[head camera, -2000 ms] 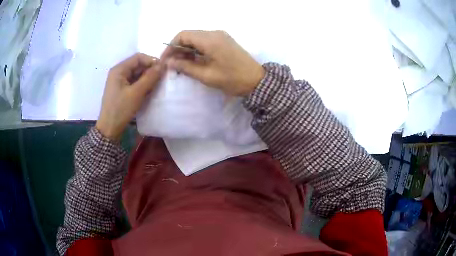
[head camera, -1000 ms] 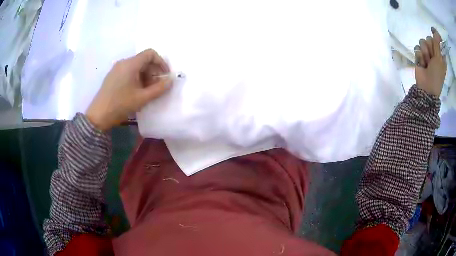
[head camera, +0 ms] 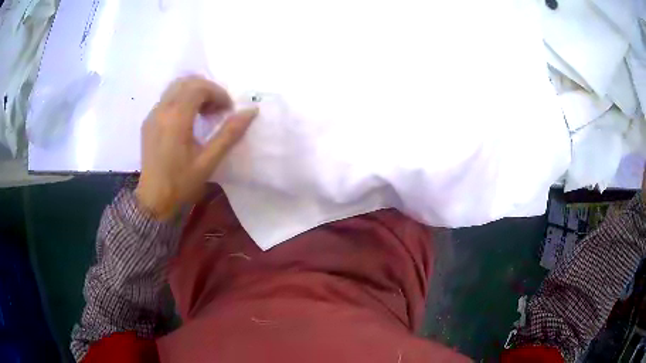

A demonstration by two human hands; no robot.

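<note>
The large white garment (head camera: pixel 397 106) lies over the table and hangs past its front edge, with a pointed corner over my lap. A small dark button or stitching spot (head camera: pixel 256 98) shows near its left edge. My left hand (head camera: pixel 188 138) is blurred at that edge, its thumb over the cloth just below the spot. Thumb and index finger are apart and I see no cloth gripped between them. My right hand is out of the picture past the right edge; only its checked sleeve (head camera: pixel 591 283) shows at the lower right.
White cloth pieces with folded edges (head camera: pixel 602 92) lie at the right, with a dark round spot at the top. Crumpled white cloth (head camera: pixel 18 85) lies at the far left. The pale tabletop (head camera: pixel 134 42) has pen marks. The maroon apron (head camera: pixel 312 298) carries thread bits. Cartons (head camera: pixel 567 227) stand at the right.
My right hand left the garment, reached over the right-hand pieces, then moved down and out of view. My left thumb and index finger have opened apart at the cloth edge.
</note>
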